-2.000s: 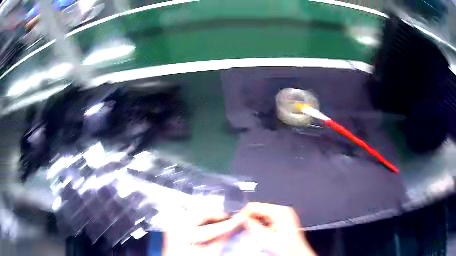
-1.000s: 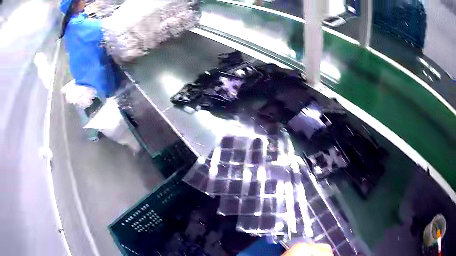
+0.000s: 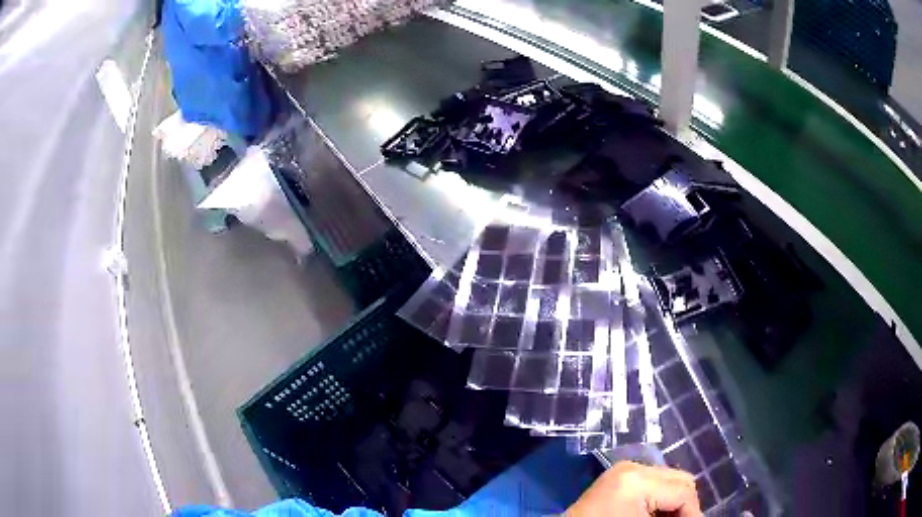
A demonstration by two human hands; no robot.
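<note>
My left hand [image 3: 639, 491] is at the bottom edge, partly cut off, with its fingers curled beside the lower end of the pad sheets. Whether it holds anything is hidden. My right hand is not clearly in view. Clear glossy pad sheets [image 3: 549, 308] with grids of dark rectangles lie fanned over the bench edge, their lower ends overhanging a dark green crate. Black plastic parts [image 3: 495, 125] are piled on the bench behind them. More black parts [image 3: 698, 287] lie to the right of the sheets, some with cut-out openings.
The perforated green crate [image 3: 318, 396] stands below the bench edge and holds dark parts. A round cup [image 3: 898, 454] with a brush is at the lower right. A person in blue [image 3: 217, 71] is at the upper left, by a pale bulky heap [image 3: 334, 28]. A white post [image 3: 679, 66] rises behind the bench.
The view has swung left from the cup and brush to the sheets and crate. Both hands were together at the bottom centre earlier; now one shows clearly. Since one second ago, the scene has shifted slightly upward.
</note>
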